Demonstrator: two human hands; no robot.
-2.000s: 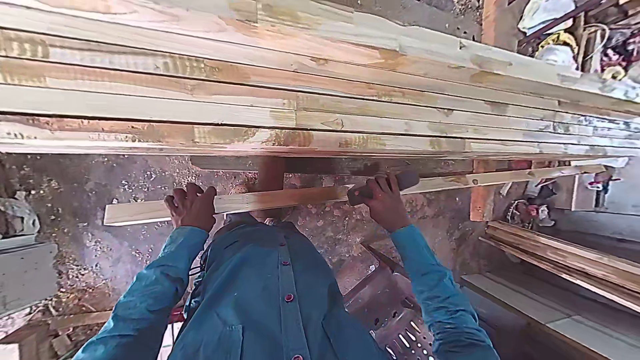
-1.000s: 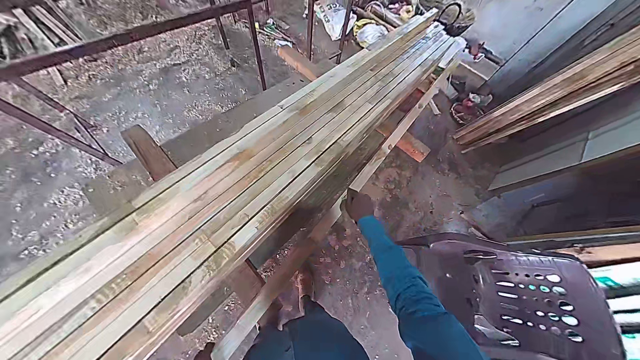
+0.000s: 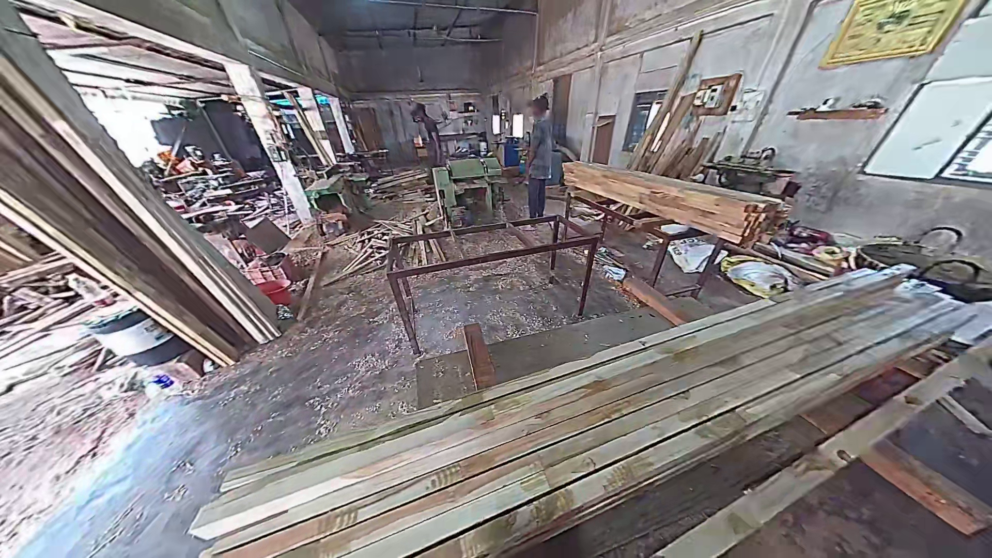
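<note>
Neither my left hand nor my right hand shows in the view now. Long wooden boards [image 3: 589,418] lie side by side in a stack across the lower part of the view, slanting up to the right. A separate narrow wooden strip [image 3: 833,457] runs along their near side, with a gap between it and the stack. The strip's lower end leaves the bottom of the frame, so whether a hand touches it is hidden.
Beyond the boards stands a rusty metal frame [image 3: 492,261] on the shavings-strewn floor. Another timber stack [image 3: 674,201] rests on a metal stand. Boards lean at the left [image 3: 116,201]. Two people [image 3: 540,155] [image 3: 428,132] stand farther back, near a green machine [image 3: 470,186].
The view has swung up and outward to the workshop. Both hands were on the narrow strip two seconds ago, and one showed on it a second ago; neither shows now.
</note>
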